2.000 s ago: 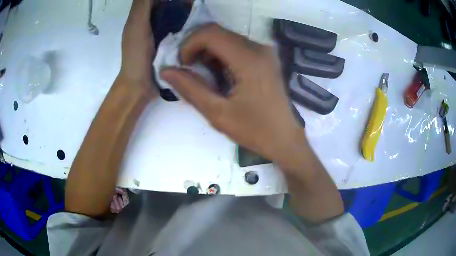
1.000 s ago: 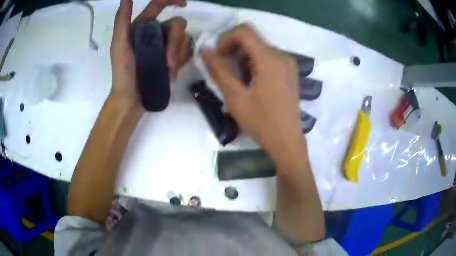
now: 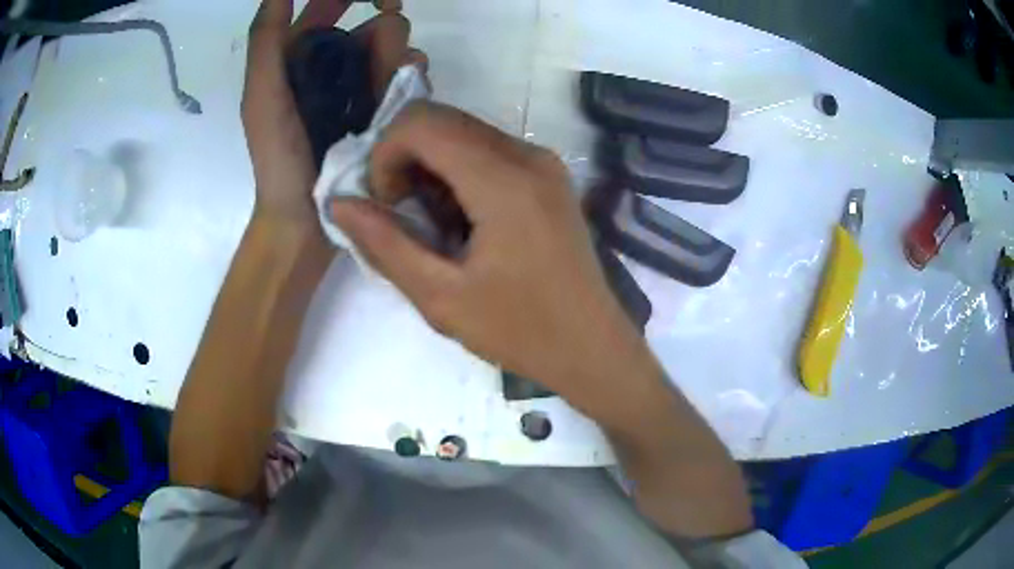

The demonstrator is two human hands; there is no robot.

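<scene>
My left hand (image 3: 272,122) holds a black plastic housing (image 3: 328,83) upright at the upper left of centre. My right hand (image 3: 478,211) grips a crumpled white cloth (image 3: 347,167), which lies against the lower part of the housing and hides it. Several dark grey housings (image 3: 678,172) lie grouped on the bench right of my right hand, the lower ones partly hidden by it. A corner of the grey-green sanding block (image 3: 523,385) shows below my right wrist; the rest is covered.
The film-covered white bench (image 3: 767,356) has a curved edge. A yellow utility knife (image 3: 832,311) and a red tool (image 3: 932,228) lie right. A clear cup (image 3: 91,195) and a bent grey hose (image 3: 167,56) are left. Blue stools (image 3: 72,456) stand below.
My right hand has moved left with the cloth onto the housing, which stood clear of the cloth a second ago. The glossy black part seen then beside my right hand no longer shows.
</scene>
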